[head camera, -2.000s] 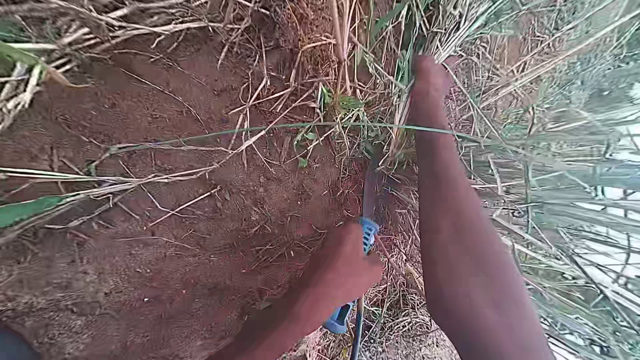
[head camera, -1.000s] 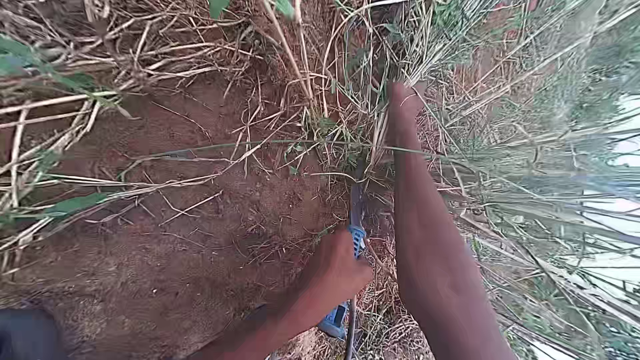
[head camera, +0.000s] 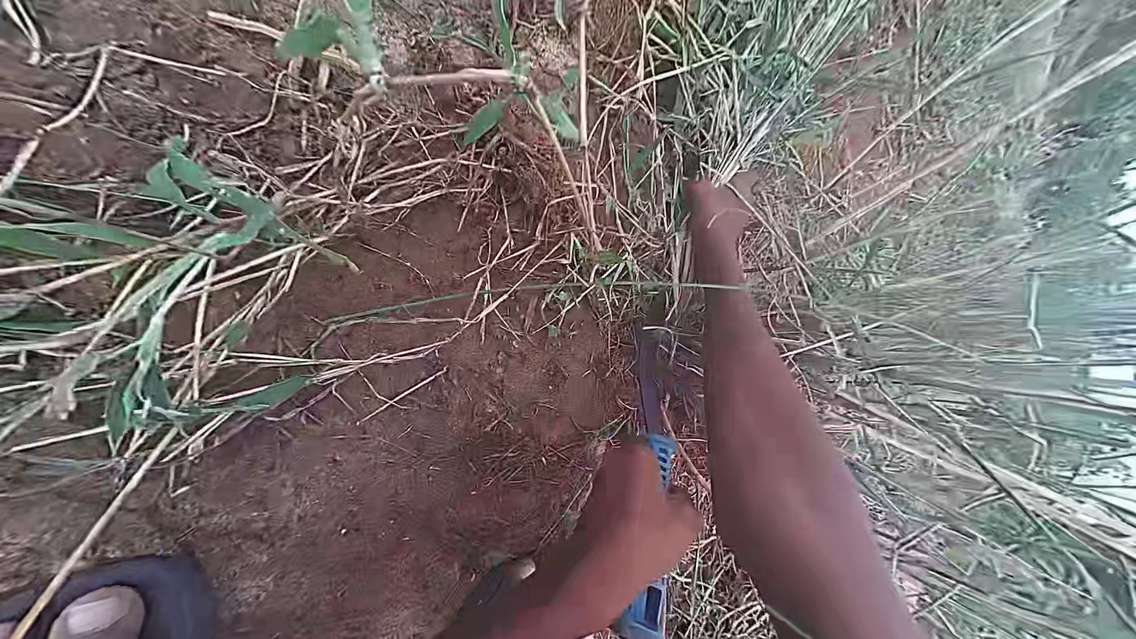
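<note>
My left hand (head camera: 635, 506) is closed around the blue handle (head camera: 664, 454) of a bladed hand tool, whose other blue end shows below the hand. Its long dark blade (head camera: 649, 377) points up the view, low over the soil, with its tip hidden among stalks at the base of the grass. Farther up the view, my right hand (head camera: 721, 209) is closed on a bunch of grass stalks (head camera: 754, 111), which fans out beyond it. My right forearm runs down the view beside the blade. The fingers of the right hand are partly hidden.
Bare reddish soil (head camera: 382, 497) lies left of the tool. Dry stems and green leaves (head camera: 169, 293) spread at the far left, and tall grass (head camera: 958, 355) stands at the right. A foot in dark footwear (head camera: 182, 590) shows at the bottom left, with part of another nearer the middle.
The view has shifted, bringing more of the leafy plants and the foot into sight. Both hands keep their grips, and the blade stays low near the base of the grass.
</note>
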